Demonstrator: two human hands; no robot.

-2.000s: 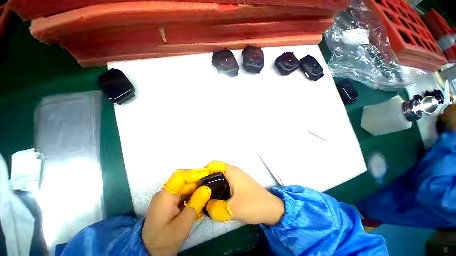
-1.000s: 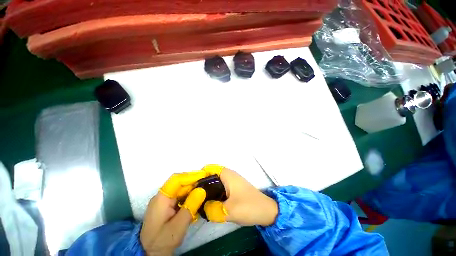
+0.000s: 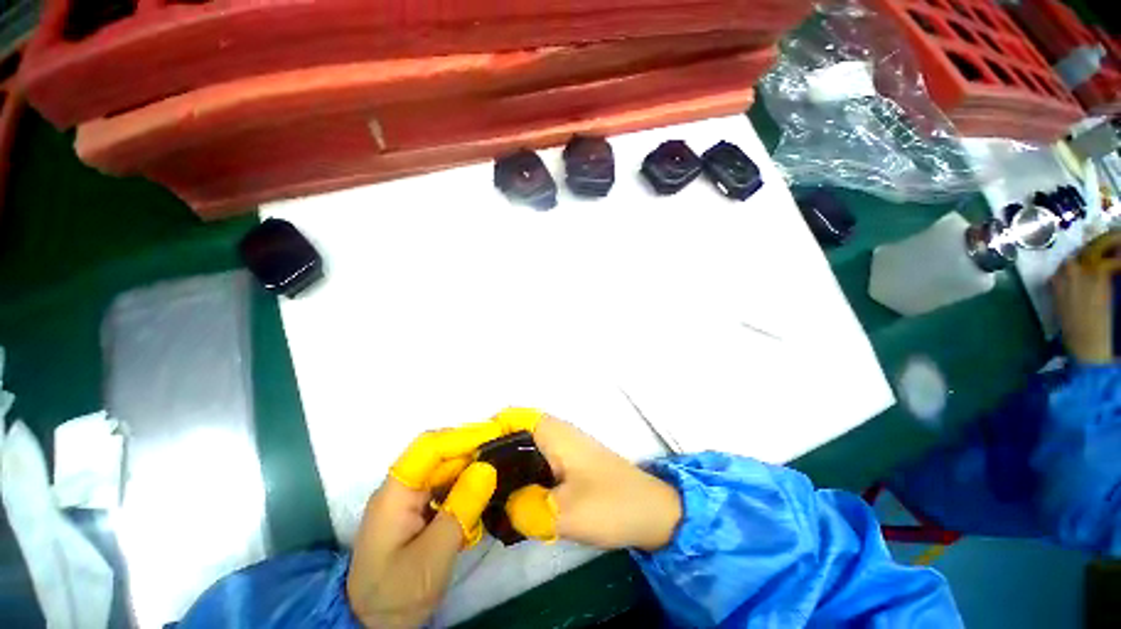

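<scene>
A glossy black watch-shaped housing (image 3: 516,464) is held between both hands over the front edge of the white mat (image 3: 541,307). My left hand (image 3: 424,516) grips its left side with fingers in yellow finger cots. My right hand (image 3: 578,485) grips its right side, thumb in a yellow cot on its lower part. The fingers hide parts of the housing. A thin dark pick or tweezers (image 3: 648,419) lies on the mat beside my right hand, and a fine line (image 3: 761,331) lies farther right.
Black housings (image 3: 588,166) stand along the mat's back edge, one (image 3: 282,257) at its left corner. Red foam trays (image 3: 430,111) are behind. A white bottle (image 3: 931,267) and crumpled clear bag (image 3: 848,135) are right. A grey plastic sleeve (image 3: 184,406) and white wipes (image 3: 89,461) are left. Another person's hand (image 3: 1084,301) is far right.
The view has shifted slightly. Both hands still hold the housing, which is turned slightly between the fingers. The other person's arm at the right has moved, and their hand shows again.
</scene>
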